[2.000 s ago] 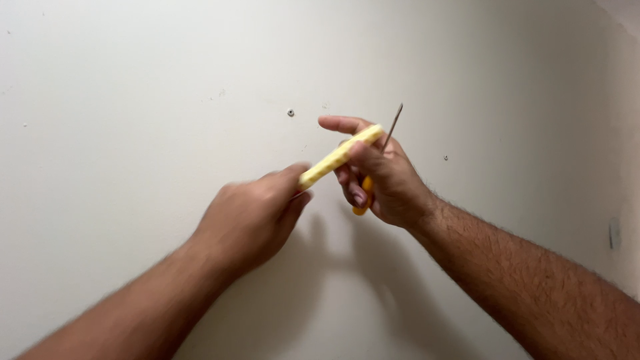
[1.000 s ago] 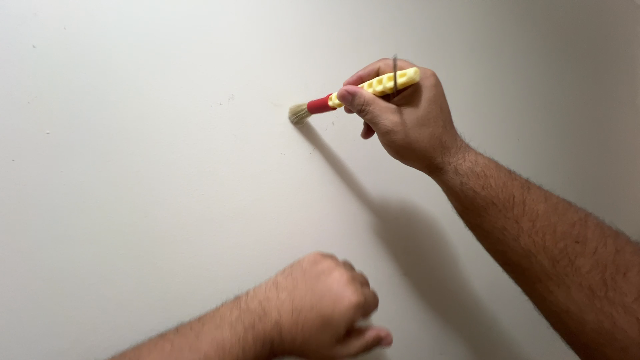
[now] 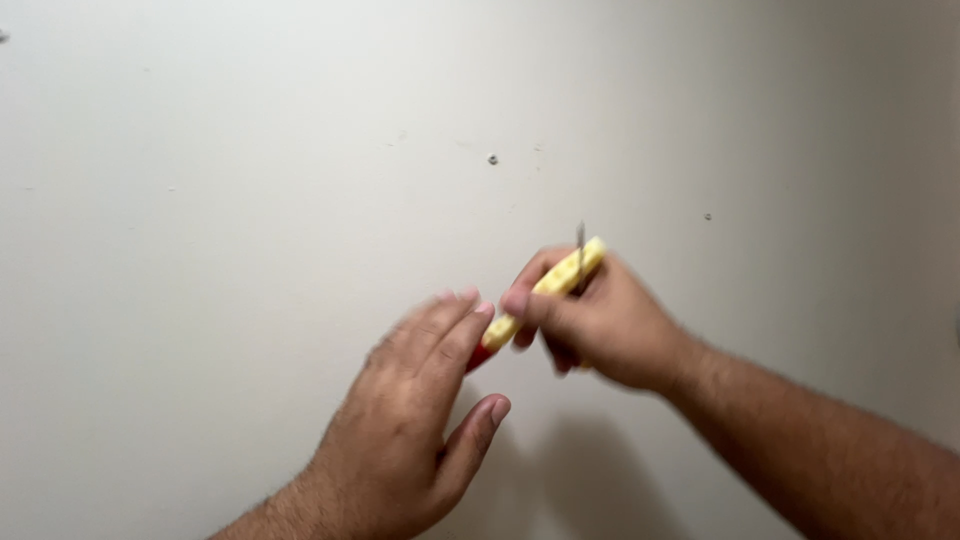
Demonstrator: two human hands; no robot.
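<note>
My right hand [image 3: 592,322] grips a paintbrush [image 3: 559,279] by its yellow patterned handle, with a red part at its lower left end. A thin metal shaft [image 3: 580,255] of a tool, likely a screwdriver, sticks up from the same hand; a bit of orange shows below the fingers. My left hand [image 3: 416,397] is beside the red part, thumb spread from its fingers, and hides the bristles. Whether it touches the brush, I cannot tell.
A pale wall [image 3: 262,225] fills the view. A small hole or screw [image 3: 492,159] shows above my hands, and another small mark [image 3: 707,217] lies to the right. Shadows of my hands fall low on the wall.
One second ago the bristles were against the wall; the brush has since come down and left in my right hand. My left hand has risen to the brush and its fingers have straightened.
</note>
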